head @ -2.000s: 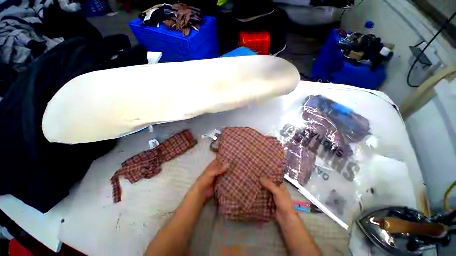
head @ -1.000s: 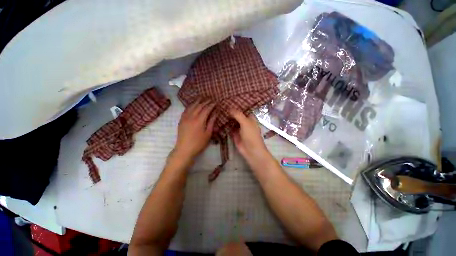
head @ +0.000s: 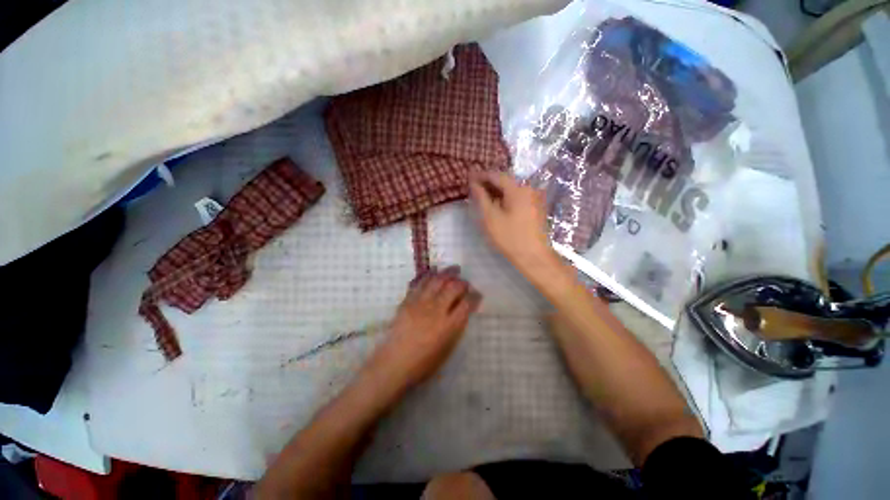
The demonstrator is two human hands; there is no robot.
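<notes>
A stack of red-brown plaid cut pieces (head: 415, 137) lies on the padded table, its far part close to the raised board. A narrow plaid tie strip (head: 421, 242) runs out from under its near edge. My left hand (head: 434, 317) is at the near end of that strip; the fingertips cover it, and I cannot tell if they grip it. My right hand (head: 505, 217) is at the stack's near right corner with fingers curled; its hold is unclear. A tied plaid bundle (head: 234, 234) with a white ticket lies to the left.
A cream pressing board (head: 224, 73) crosses the far left. A clear plastic bag (head: 649, 220) with plaid bundles lies to the right. A steam iron (head: 781, 325) rests on white cloth (head: 771, 400) at the right. Dark cloth (head: 44, 312) hangs at the left.
The stack first moved away, towards the board. Since then my left hand has left it and come nearer, to the strip's end. My right hand has moved to the stack's right corner.
</notes>
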